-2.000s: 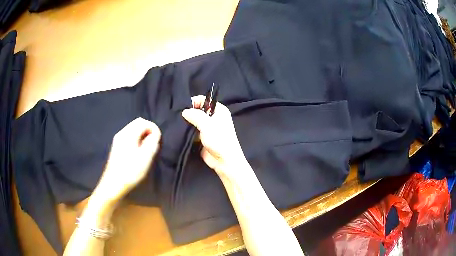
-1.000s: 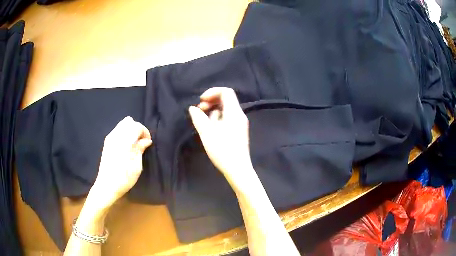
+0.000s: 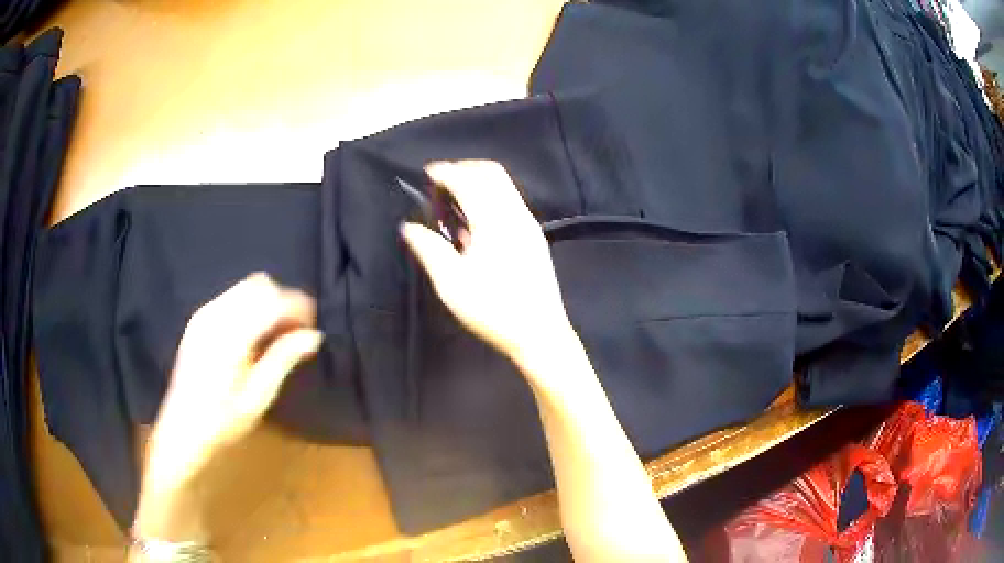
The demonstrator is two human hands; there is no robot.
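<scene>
Black trousers lie spread in folded layers across the table in front of me, with a seam and an opening near the middle. My right hand is over their middle and holds thread snips, whose blades point up and left. My left hand is over the left part of the cloth, blurred, fingers curled. I cannot tell whether it pinches any cloth or thread.
The orange-brown table has a worn curved near edge. A large pile of black garments lies at the right and far right. Folded black garments lie along the left. Red plastic bags are below the table at lower right.
My left hand has moved left and down, and my right hand slightly up. The snips show again, blades out from the right hand. The cloth near the middle lies flatter.
</scene>
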